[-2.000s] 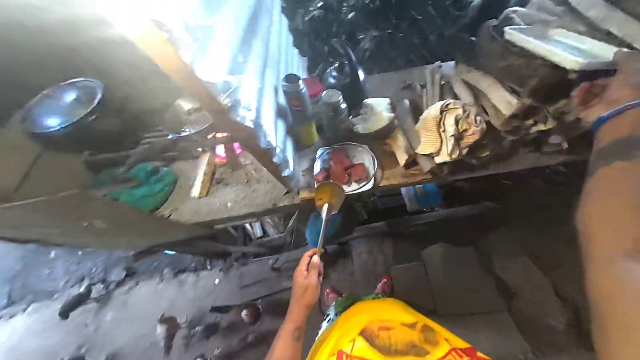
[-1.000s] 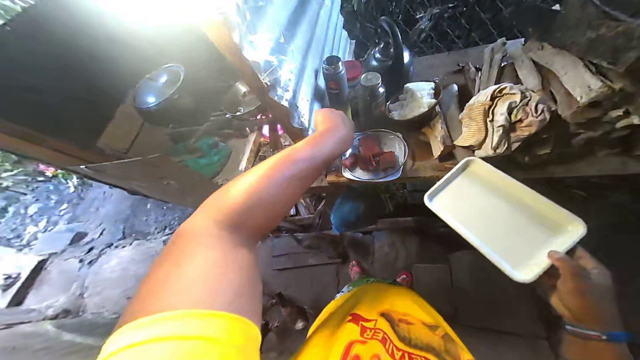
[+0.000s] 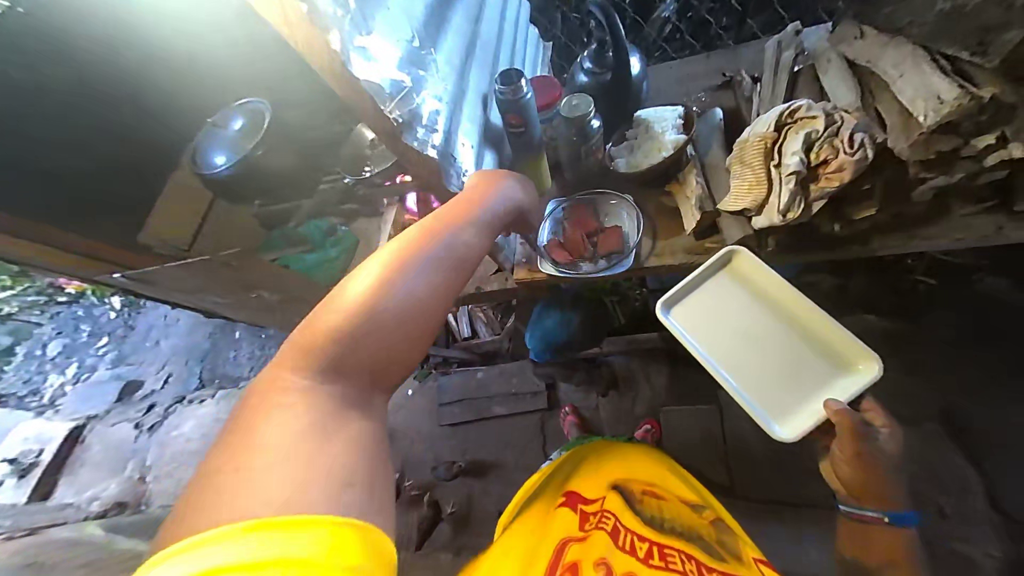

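My left hand [image 3: 508, 200] reaches forward to the left side of a clear glass dish [image 3: 590, 234] at the bench edge. Its fingers bend down out of sight behind the wrist, so what they hold does not show. Pieces of reddish meat [image 3: 580, 232] lie in the dish. At the lower right, my right hand [image 3: 860, 448] grips the near corner of a shallow cream-coloured tray [image 3: 772, 344]. The tray's inside faces up and holds nothing. It is apart from the dish, to its right and nearer to me.
Jars [image 3: 580, 132], a flask [image 3: 518, 116], a dark kettle [image 3: 612, 68] and a bowl of white food [image 3: 652, 140] stand behind the dish. A crumpled cloth [image 3: 800, 164] and firewood [image 3: 904, 72] lie right. A fire [image 3: 416, 200] and lidded pot [image 3: 236, 144] are left. Birds [image 3: 432, 512] are on the ground.
My left hand, which held a ladle low in front of the dish, has moved up beside the dish; the ladle no longer shows. My right hand has brought the tray from the back right towards me.
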